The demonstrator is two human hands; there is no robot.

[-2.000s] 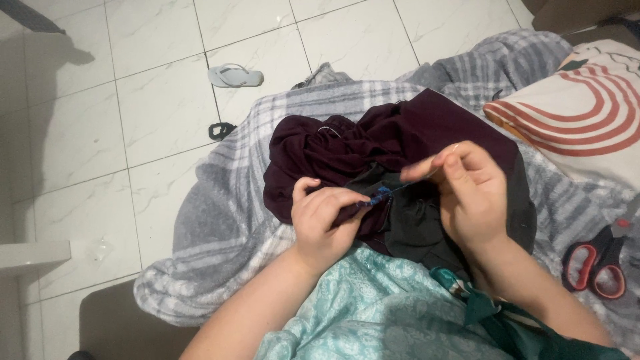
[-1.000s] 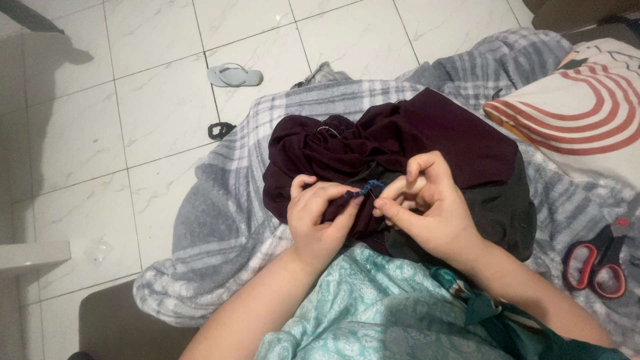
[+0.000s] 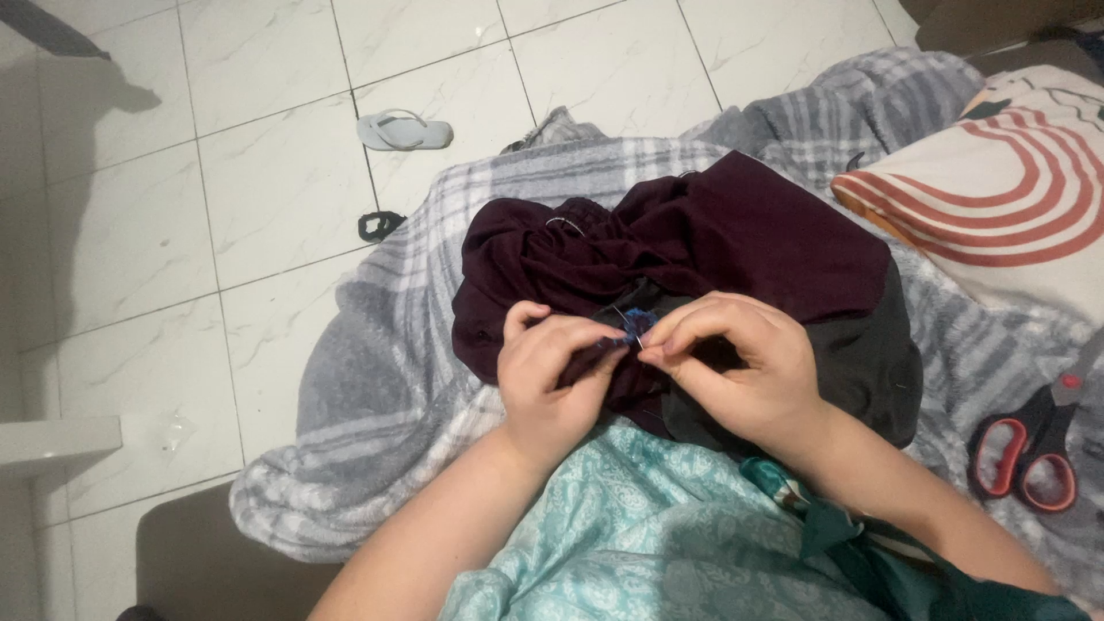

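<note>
A bunched maroon fabric (image 3: 776, 233) with a dark grey part (image 3: 862, 371) lies over my lap. My left hand (image 3: 556, 371) pinches a gathered edge of it beside a small blue piece (image 3: 638, 323), which looks like lace or thread stitching. Close on the right, my right hand (image 3: 737, 354) has thumb and forefinger together on a thin needle (image 3: 639, 342) at the blue piece. The fingertips of both hands nearly meet. Folds of the fabric hide part of the left fingers' grip.
A grey and white plaid blanket (image 3: 371, 379) spreads under the fabric. Scissors with red and black handles (image 3: 1026, 457) lie at the right, below a patterned pillow (image 3: 1026, 190). On the tiled floor are a flip-flop (image 3: 405, 132) and a black hair tie (image 3: 379, 226).
Two seconds ago my right hand was raised further right, away from the blue piece; it came in beside my left hand. The left hand has stayed at the gathered edge.
</note>
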